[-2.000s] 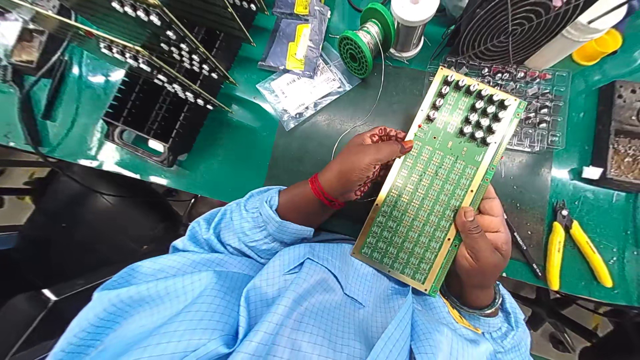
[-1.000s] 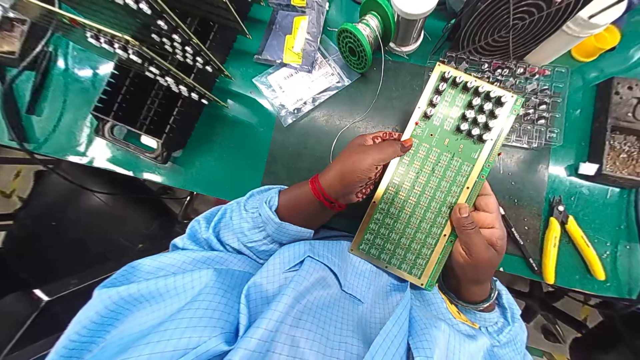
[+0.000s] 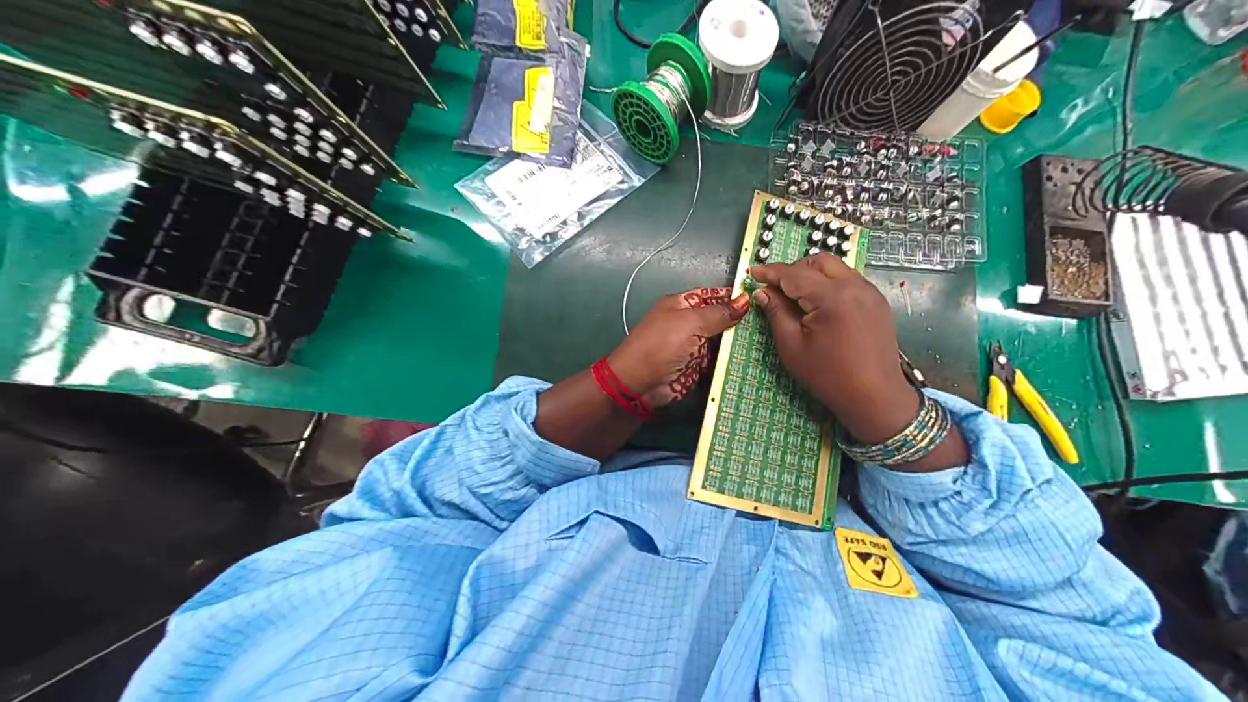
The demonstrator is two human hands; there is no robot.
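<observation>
A green printed circuit board with gold-coloured edges slants between my body and the dark mat. Black-and-white cylindrical components stand at its far end. My left hand grips the board's left edge, the thumb on its upper face. My right hand is over the board, thumb and forefinger pinched close to my left thumb beside a small red part. Whether the right fingers hold that part cannot be told. The right palm side is hidden.
A clear plastic tray of components lies beyond the board. Solder wire spools, plastic bags and a fan stand behind. Yellow-handled cutters and a soldering iron stand are right; a black rack with upright boards is left.
My right hand has let go of the board's right edge and moved over its upper face, beside my left thumb. The board is now less tilted sideways and its near end lies closer to my body.
</observation>
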